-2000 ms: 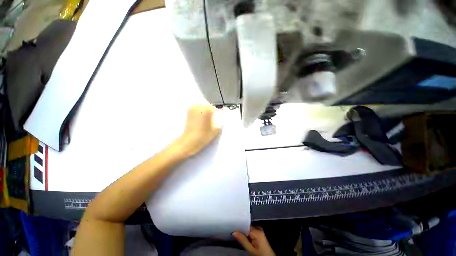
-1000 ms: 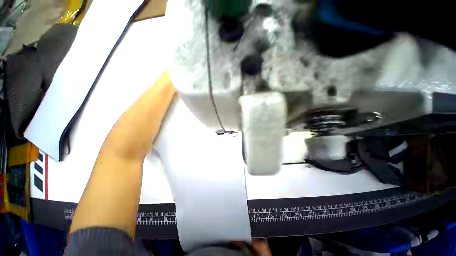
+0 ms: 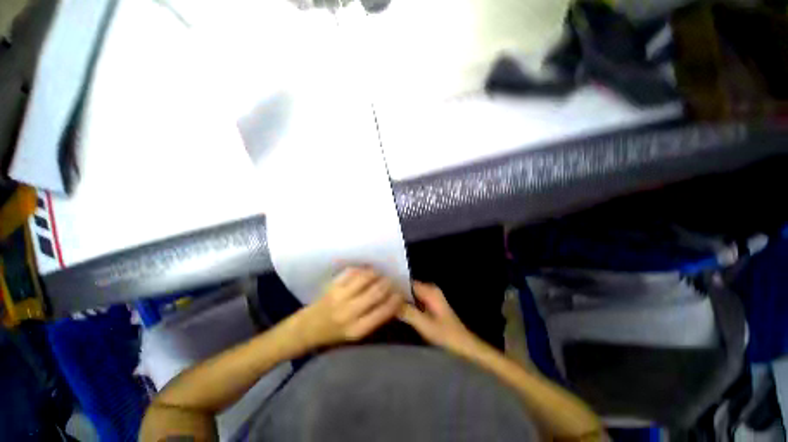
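A white-backed panel (image 3: 333,207) with a thin dark right edge runs from the machine area at the top over the table's front edge. My left hand (image 3: 359,302) lies on its lower end with bent fingers and grips it. My right hand (image 3: 436,312) holds the panel's lower right corner, close beside my left hand. The presser foot area (image 3: 341,7) is cut off by the top edge, blurred and overexposed.
A white panel stack (image 3: 54,104) lies at the left. Dark strips (image 3: 596,60) and a brown box (image 3: 734,56) are at the upper right. The ruled table edge (image 3: 553,177) crosses the view. Heaped panels (image 3: 639,345) lie at lower right.
The view has tipped down, and the machine head has left the picture. My left hand has come from beside the machine to the panel's near end, next to my right hand.
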